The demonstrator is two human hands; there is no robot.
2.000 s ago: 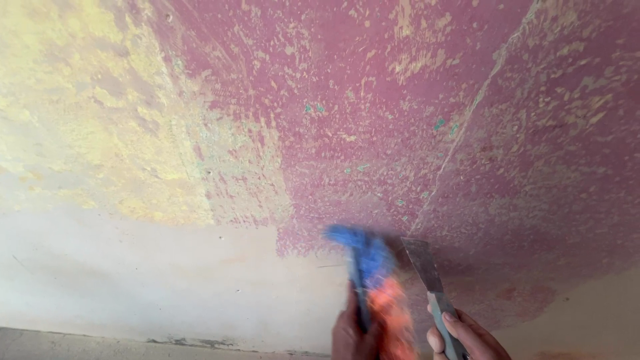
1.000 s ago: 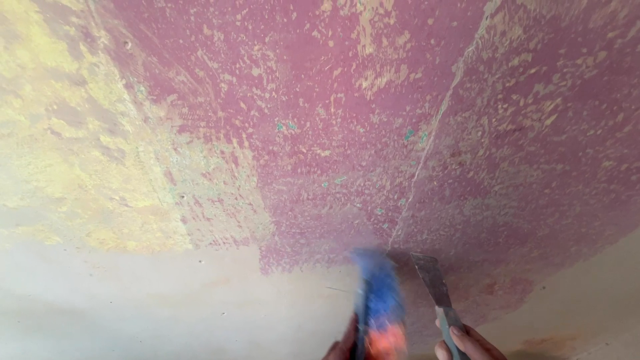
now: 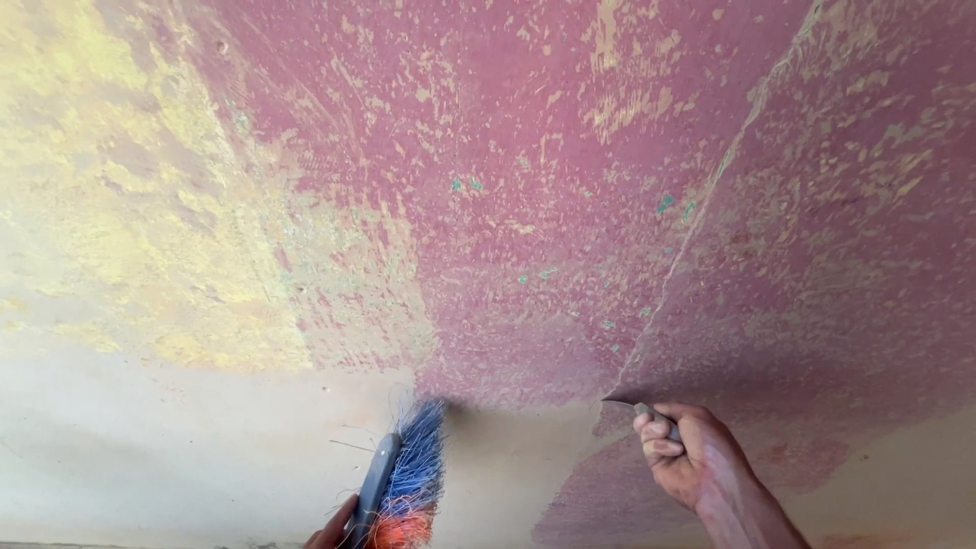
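My left hand (image 3: 334,524), at the bottom edge and partly out of view, holds a brush (image 3: 415,465) with a grey back and blue and orange bristles. The bristle tips are at the lower border of the pink paint. To the right, my right hand (image 3: 682,450) is closed round the grey handle of a scraper (image 3: 621,402). Its thin metal blade is seen edge-on, with the tip at the lower end of a long crack (image 3: 705,194) in the painted surface (image 3: 518,335). Pink paint with pale flecks and a few green spots covers most of that surface.
Worn yellow paint (image 3: 91,229) spreads over the left side. A bare, off-white band (image 3: 191,457) runs along the bottom, with a pink patch (image 3: 602,496) between the two hands. A dark edge (image 3: 252,545) shows at the bottom left.
The brush has moved left, away from the scraper, and is no longer blurred. My right hand has turned the scraper: its blade face showed earlier, and now only its edge does.
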